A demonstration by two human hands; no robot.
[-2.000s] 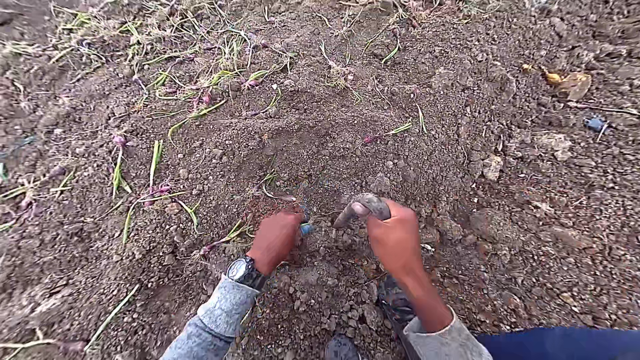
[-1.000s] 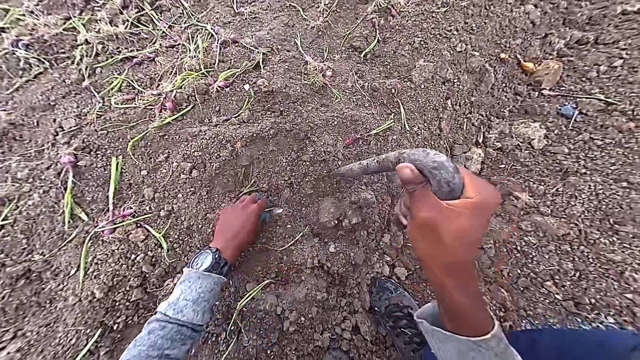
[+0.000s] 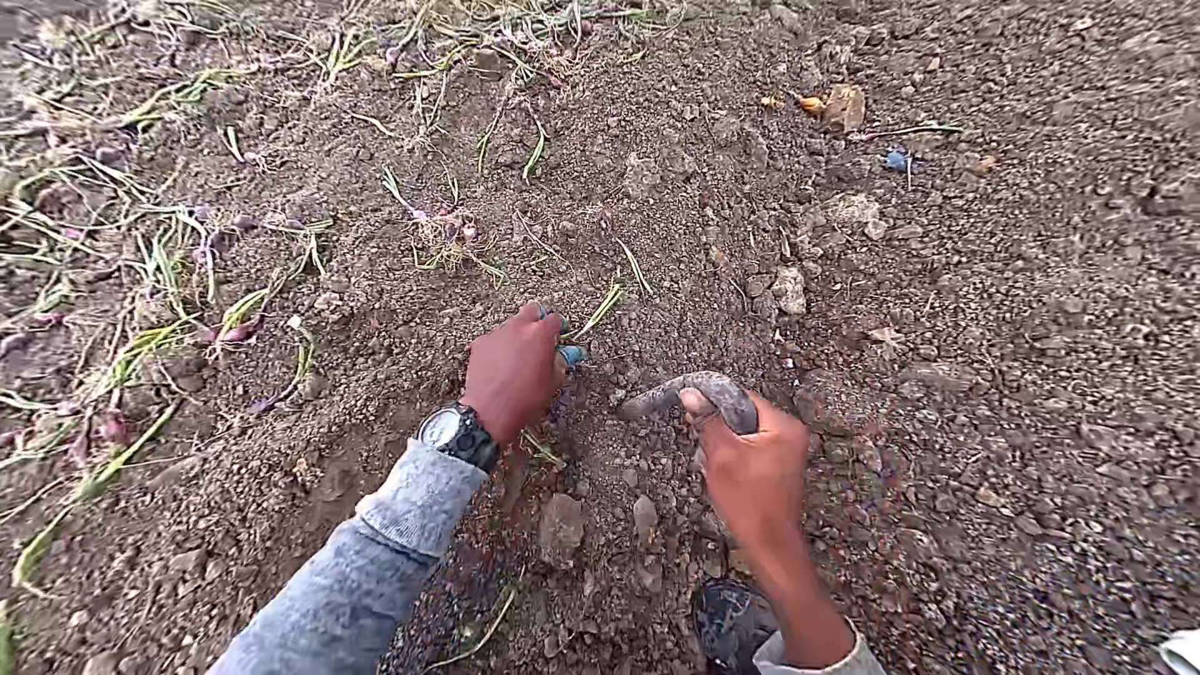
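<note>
My right hand (image 3: 755, 464) is closed around a curved, grey, soil-coated digging tool (image 3: 708, 386), whose tip points left and touches or nearly touches the soil. Left of it, my left hand (image 3: 516, 370), with a wristwatch (image 3: 457, 433) above a grey sleeve, is low over the ground with its fingers curled. Light-blue material (image 3: 571, 355) shows at its fingertips; whether it is a finger covering or a held object is unclear. Just beyond those fingers green onion leaves (image 3: 602, 307) stick up; their lower end is hidden.
Uprooted red onions with green leaves (image 3: 239, 330) lie scattered at the left and top. A small onion clump (image 3: 459, 230) sits ahead of my left hand. Stones (image 3: 561, 530), a blue scrap (image 3: 900, 160) and a brown piece (image 3: 845, 108) lie on the soil. My shoe (image 3: 731, 623) is at the bottom.
The view has shifted, with more onions now showing at the left. My hands have come closer together than one second ago. The curved tool has stayed in my right hand.
</note>
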